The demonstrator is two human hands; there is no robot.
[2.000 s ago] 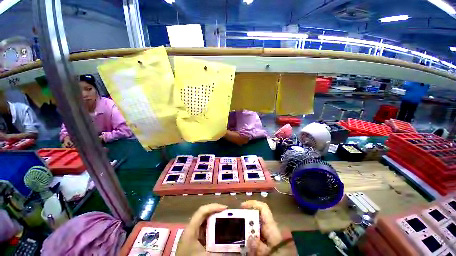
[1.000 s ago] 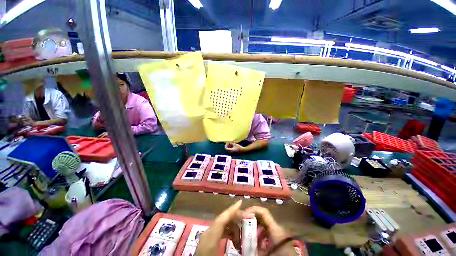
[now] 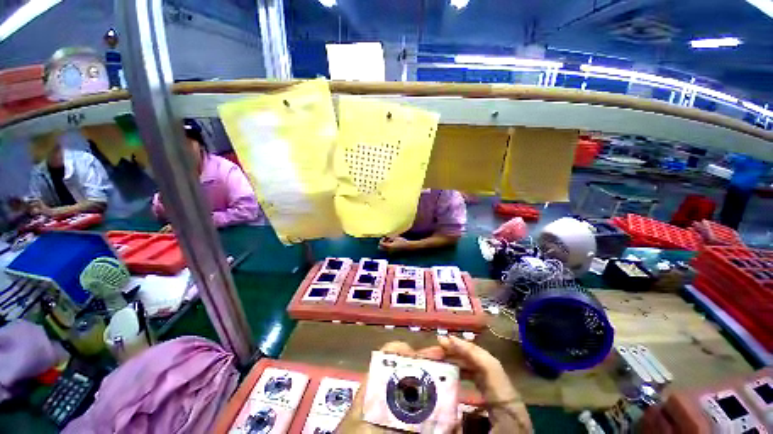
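A pink-and-white toy digital camera point(image 3: 411, 393) is held up near the bottom centre, its round dark lens part facing me. My left hand point(image 3: 354, 417) is at its left side, mostly hidden behind it and cut off by the lower edge. My right hand point(image 3: 493, 386) holds it from the right, fingers over the top edge. A foam tray point(image 3: 386, 319) ahead holds rows of units with black screens up. Another foam tray point(image 3: 315, 373) at the lower left holds units with round lens parts up.
A blue-purple basket point(image 3: 565, 329) and a wire bundle point(image 3: 531, 273) stand right of the far tray. More units lie at the lower right point(image 3: 731, 408). A metal post point(image 3: 191, 195) and pink cloth point(image 3: 161, 392) are at left. Yellow sheets point(image 3: 386, 169) hang ahead. People sit across the bench.
The unit was screen towards me, then edge-on; now its lens face shows. The view has swung left since the earliest frame, showing more of the lower-left tray.
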